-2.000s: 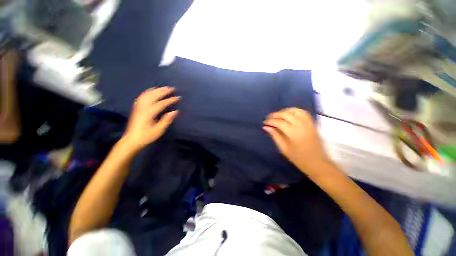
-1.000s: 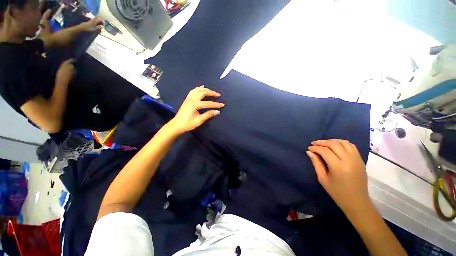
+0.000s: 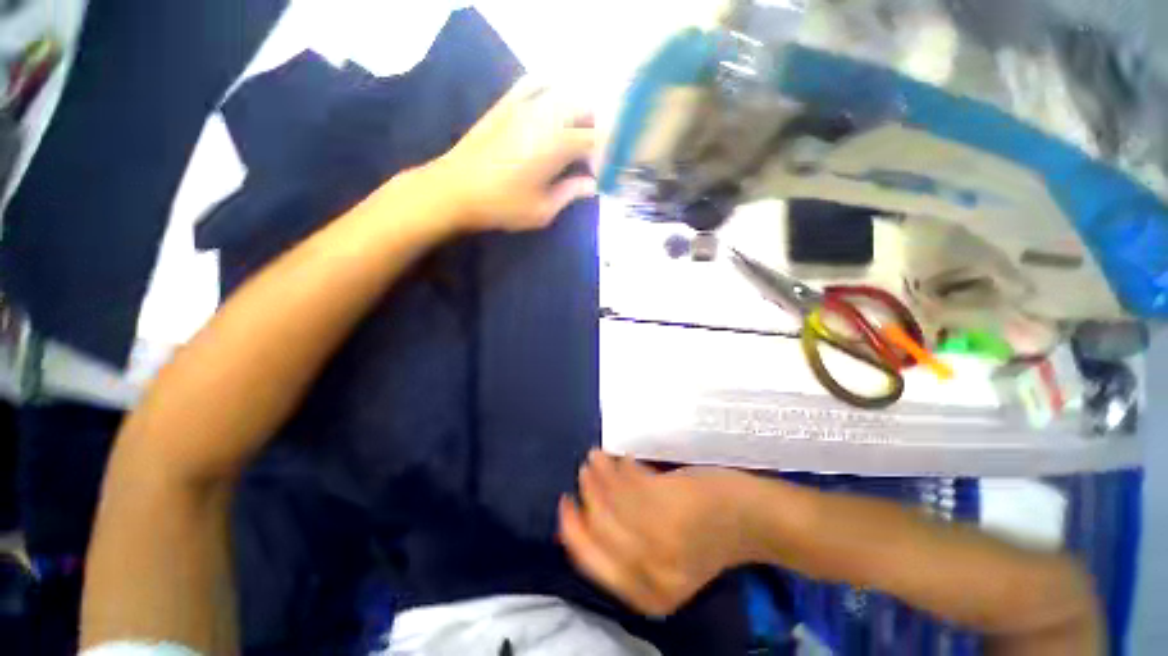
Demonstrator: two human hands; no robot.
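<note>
A dark navy garment piece [image 3: 532,346] lies on the white table, its straight right edge running toward me. My left hand [image 3: 532,160] rests on its far part, beside the sewing machine head [image 3: 679,141], fingers bent near the edge. My right hand [image 3: 647,532] is at the table's front edge, on the near part of the cloth, fingers curled down. Whether either hand pinches the cloth is hard to tell; the picture is blurred. The needle area is blurred.
Shears [image 3: 852,340] with red and yellow-olive handles lie right of the cloth. Beside them are an orange tool [image 3: 916,350], a green item [image 3: 973,344], a black pad [image 3: 829,233] and a small white box [image 3: 1035,388]. Another navy panel [image 3: 115,167] lies at the left.
The view has swung right toward the machine. The navy piece is turned, with its edge beside the machine. My left hand has moved to its far part, my right hand to the near edge.
</note>
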